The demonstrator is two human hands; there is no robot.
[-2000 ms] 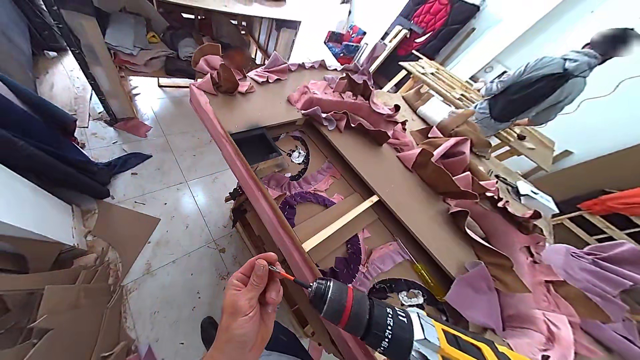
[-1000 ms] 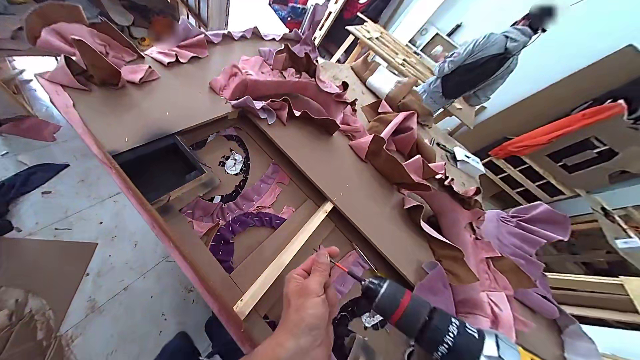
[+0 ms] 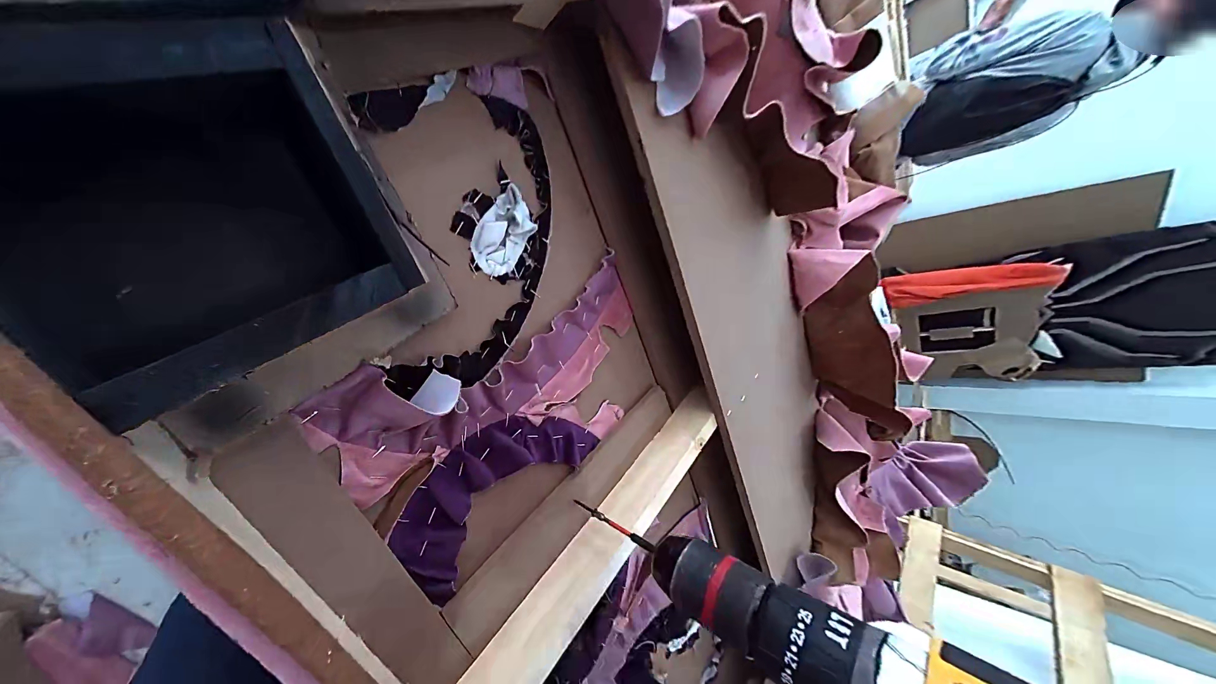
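Note:
A cordless drill driver (image 3: 750,598) with a black chuck, a red ring and a yellow body reaches in from the bottom right. The hand holding it is outside the view. Its long driver bit (image 3: 615,525) has a red sleeve and lies across a pale wooden batten (image 3: 598,560); whether the tip touches the wood cannot be told. The batten spans the recess of an upholstered frame. My left hand is not in view. Around the batten, stapled purple fabric (image 3: 499,454) and pink fabric (image 3: 560,356) line the brown board.
A black open box (image 3: 180,228) is set into the frame at left. Ruffled pink and brown upholstery material (image 3: 850,285) runs along the frame's right side. A person in a grey jacket (image 3: 1026,76) is at the upper right. A slatted wooden frame (image 3: 1073,608) stands at lower right.
My left hand, at the bit a second ago, has left the view. The drill's bit now lies over the batten. The view has moved closer to the frame and tilted.

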